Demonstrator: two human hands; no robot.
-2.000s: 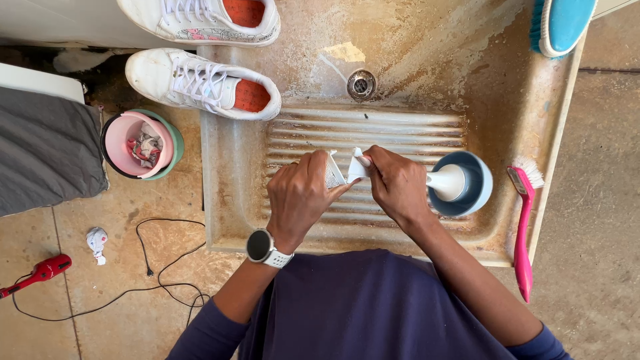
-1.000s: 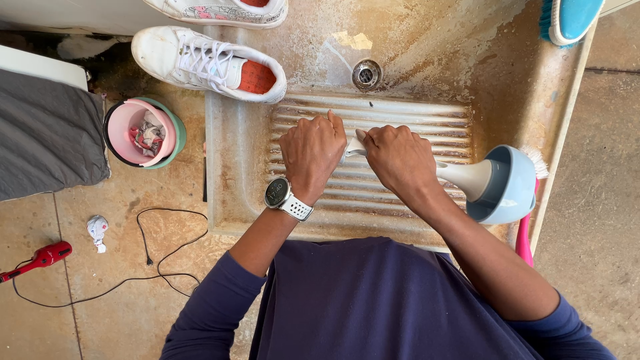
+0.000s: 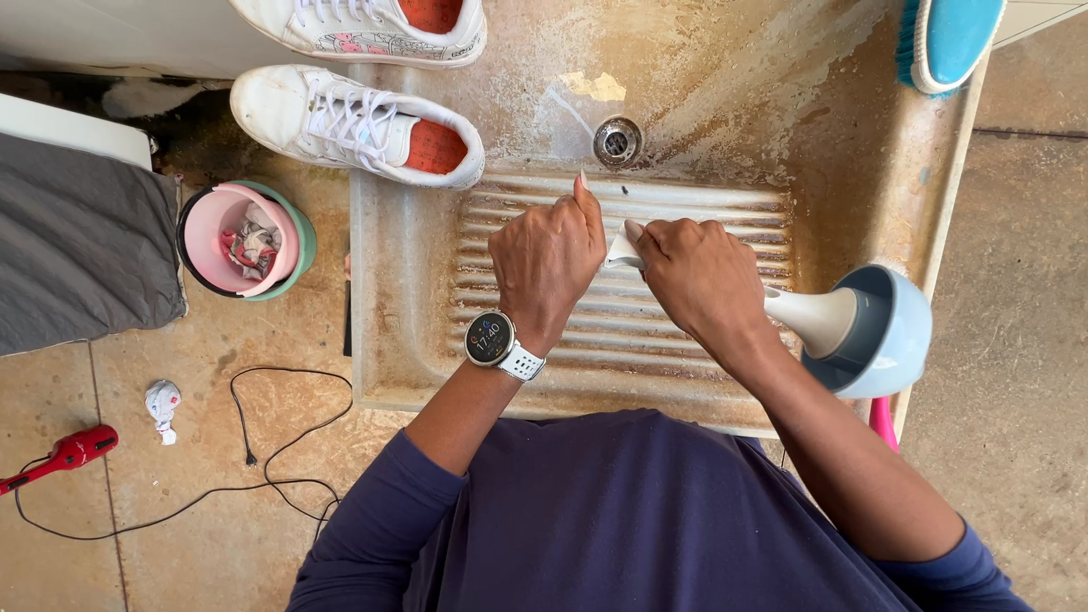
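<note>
Above the ribbed slope of the worn sink (image 3: 365, 255), my right hand (image 3: 705, 280) is closed around a long white handle (image 3: 816, 319). Its flared base sits inside a light blue cup (image 3: 908, 336), which tilts over the sink's right rim. The handle's pale end comes out between my right thumb and my left hand. My left hand (image 3: 548, 255) is curled beside that end with its thumb raised, back of the hand up; its palm and anything in it are hidden. A watch with a white strap is on my left wrist.
White sneakers (image 3: 357, 127) with orange insoles rest at the sink's upper left. A blue brush (image 3: 956, 42) lies on the right rim, a pink handle (image 3: 884, 422) below the cup. On the floor are nested buckets (image 3: 200, 242), a red corded appliance (image 3: 72, 446) and crumpled paper (image 3: 161, 404).
The blue cup stood upright in the sink two seconds ago and now tilts over the right rim. My left hand held a white piece then; that piece no longer shows.
</note>
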